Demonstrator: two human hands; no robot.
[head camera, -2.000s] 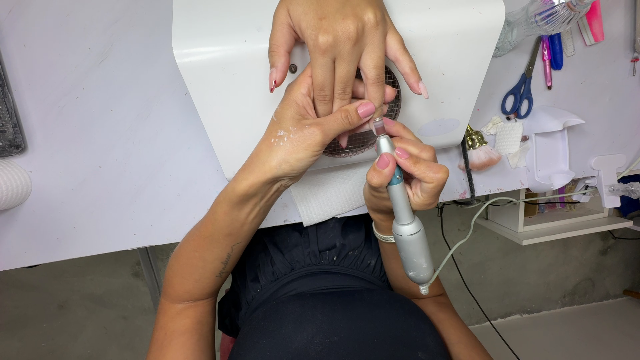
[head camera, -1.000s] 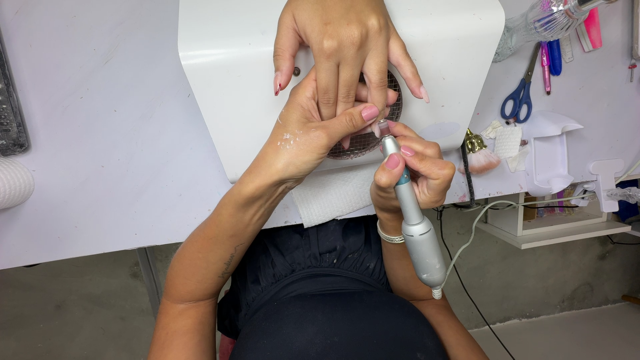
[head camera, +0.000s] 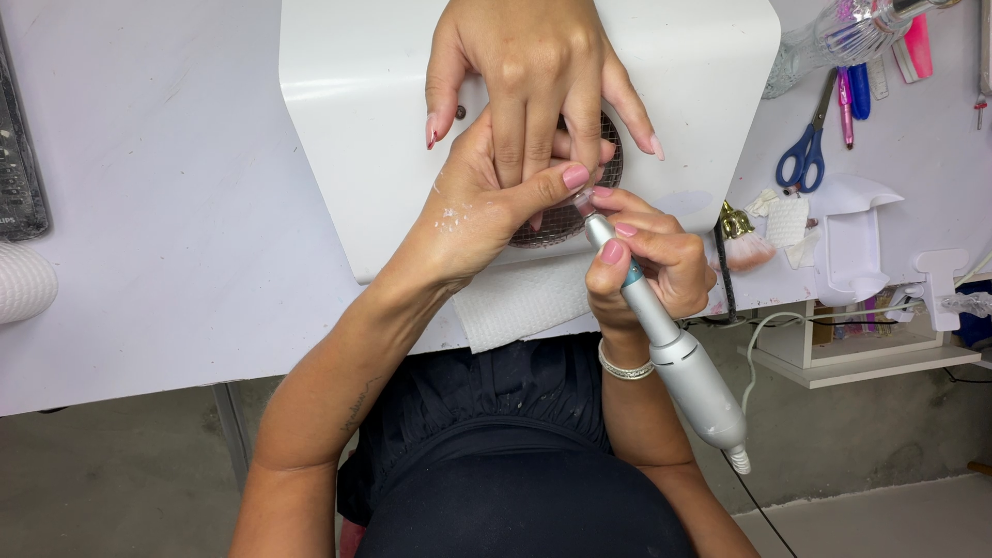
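Observation:
My left hand (head camera: 496, 186) grips a finger of another person's hand (head camera: 527, 70), thumb on top, over the round mesh grille (head camera: 549, 229) of a white nail dust collector (head camera: 372, 116). White dust lies on my left hand near the thumb's base. In my right hand (head camera: 655, 260) is a silver electric nail drill (head camera: 697, 387), held like a pen, its tip at the held fingertip. Whether the tip touches the nail cannot be told. The other person's thumb and little finger are spread apart, and some of their nails are hidden.
A white paper towel (head camera: 523, 302) lies at the table's front edge. To the right are blue-handled scissors (head camera: 806, 147), a brush (head camera: 748, 246), a white plastic holder (head camera: 852, 240) and a glass vessel (head camera: 837, 39). The drill's cord (head camera: 753, 349) runs right. A paper roll (head camera: 23, 283) stands left.
The drill's rear end has swung slightly to the right, and my right hand has shifted a little. My left hand keeps its hold on the other person's finger.

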